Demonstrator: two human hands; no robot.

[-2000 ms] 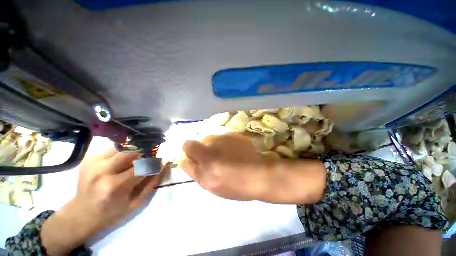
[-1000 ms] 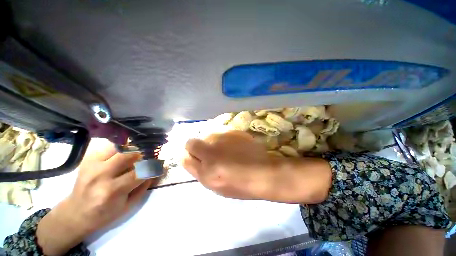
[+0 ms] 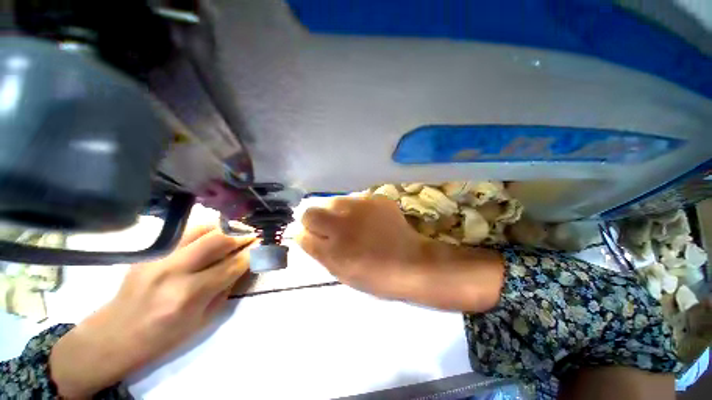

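My left hand (image 3: 176, 293) lies on the white bed left of the grey tension dial (image 3: 268, 258), its fingertips close together and partly hidden behind the dial and its coil spring. My right hand (image 3: 363, 238) rests to the right of the dial, fingers curled, thumb and forefinger together near the needle area. Whether either hand holds a fabric piece cannot be seen. The needle and presser foot are hidden. Cream-beige sewn pieces (image 3: 475, 223) lie heaped behind my right wrist, under the machine arm.
The grey-white machine arm (image 3: 343, 101) with blue stripes spans the top. A large grey knob (image 3: 74, 141) is close at upper left, above a dark curved bar (image 3: 168, 234). Beige pieces also lie at far left (image 3: 27, 289) and far right (image 3: 663, 258). A ruled strip (image 3: 437, 388) runs along the table's front edge.
The view has shifted, bringing the large grey knob into sight at left and moving the dial rightward in the picture. My left fingers are now straighter and closer to the dial.
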